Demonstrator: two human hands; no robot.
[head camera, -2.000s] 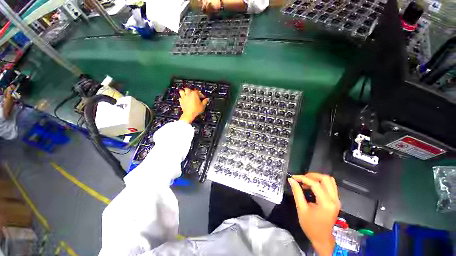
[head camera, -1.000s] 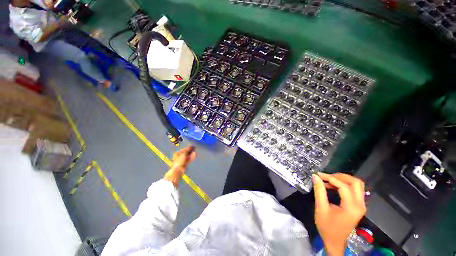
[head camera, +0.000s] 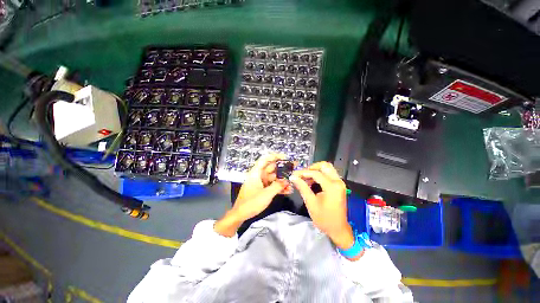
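A small dark module (head camera: 285, 169) is held between both hands, over the front edge of the clear blister tray (head camera: 274, 106). My left hand (head camera: 259, 188) grips it from the left. My right hand (head camera: 321, 192) has its thumb and index finger pinched close together at the module's right side; whether they hold a tiny part is hidden. The black blister tray (head camera: 172, 115) lies to the left of the clear tray, with units in most of its pockets. The clear tray holds many small dark-centred parts.
The cream box (head camera: 89, 115) and black air hose (head camera: 83, 173) are at the left. The black machine (head camera: 388, 177) with its white-silver fixture (head camera: 404, 114) stands at the right. A blue bin (head camera: 417, 223) lies below its edge. A crinkled clear bag (head camera: 504, 152) is at the far right.
My left hand has moved from beside the hose nozzle to the middle and now holds the dark module. My right hand has come to meet it. The view has turned and shifted.
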